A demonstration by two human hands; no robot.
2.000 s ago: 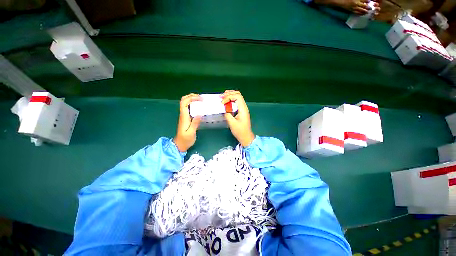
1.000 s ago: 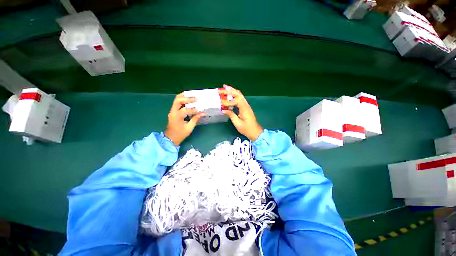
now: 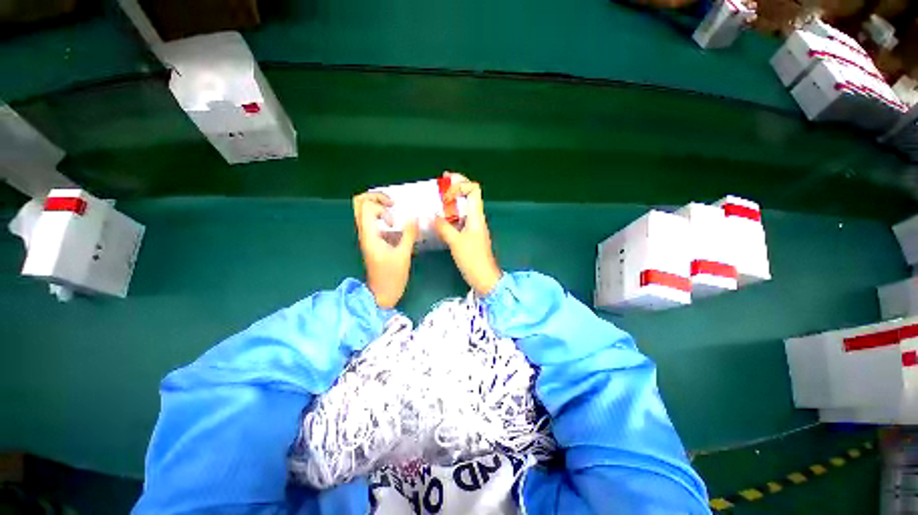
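A white retail box with a red band (image 3: 423, 208) is held between both my hands above the green table, near the belt. My left hand (image 3: 386, 241) grips its left end, with the thumb on the near face. My right hand (image 3: 469, 229) grips its right end by the red band, with the thumb on the near face. The box looks closed; its far side is hidden. A tangled heap of white looped accessories (image 3: 423, 392) lies just below my hands, between my blue sleeves, above a printed cloth with black letters (image 3: 448, 491).
An open box (image 3: 237, 106) is on the belt (image 3: 483, 131) at upper left. Boxes stand at left (image 3: 93, 241) and in a short row at right (image 3: 654, 260). More boxes are at the right edge (image 3: 856, 367) and upper right (image 3: 835, 72).
The open box on the belt has moved right. My hands still hold the same box; my thumbs have moved up onto its face and my left hand has shifted slightly right.
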